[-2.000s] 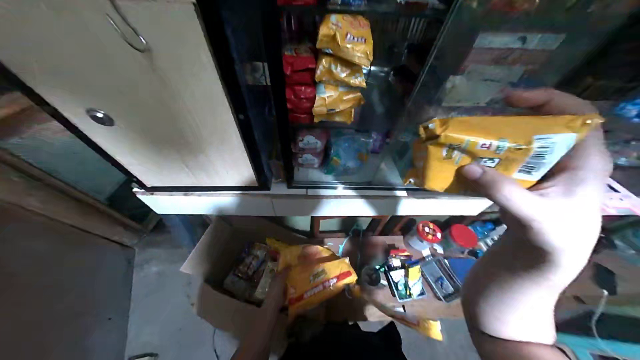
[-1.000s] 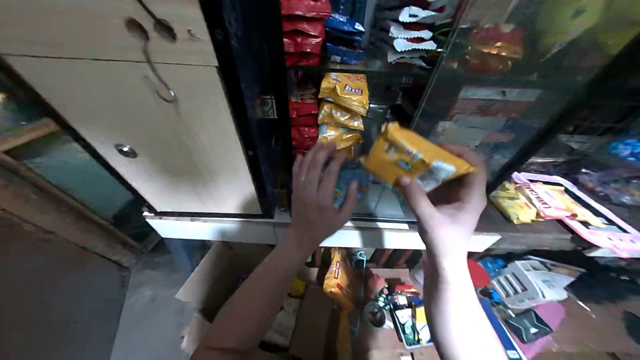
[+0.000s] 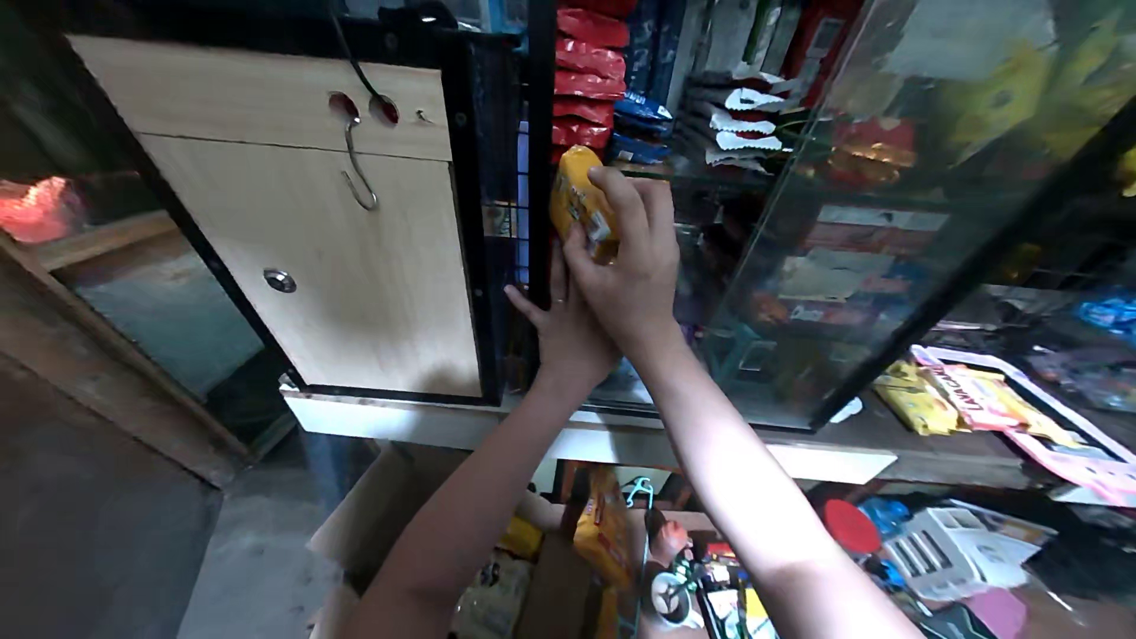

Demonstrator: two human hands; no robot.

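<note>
My right hand [image 3: 635,257] grips a yellow snack packet [image 3: 583,202] at the opening of the glass cabinet, just below a stack of red packets [image 3: 589,80]. Beneath it my left hand [image 3: 572,333] reaches into the cabinet with fingers spread, its thumb out to the left; the right wrist crosses close over it. Its fingertips are partly hidden, so whether they touch anything cannot be told. The stack of yellow packets seen earlier is hidden behind my hands.
A sliding glass pane [image 3: 799,293] stands right of the opening, a wooden cabinet door [image 3: 355,266] with a metal hook [image 3: 358,169] left. Below are a cardboard box [image 3: 382,506], another yellow packet [image 3: 603,532], a white cup [image 3: 672,596] and a red lid [image 3: 852,527]. Packets [image 3: 954,399] lie on the right ledge.
The held yellow packet has moved from the right, in front of the glass, to the cabinet opening. My left hand, earlier low over the box at another yellow packet, is now up at the shelves.
</note>
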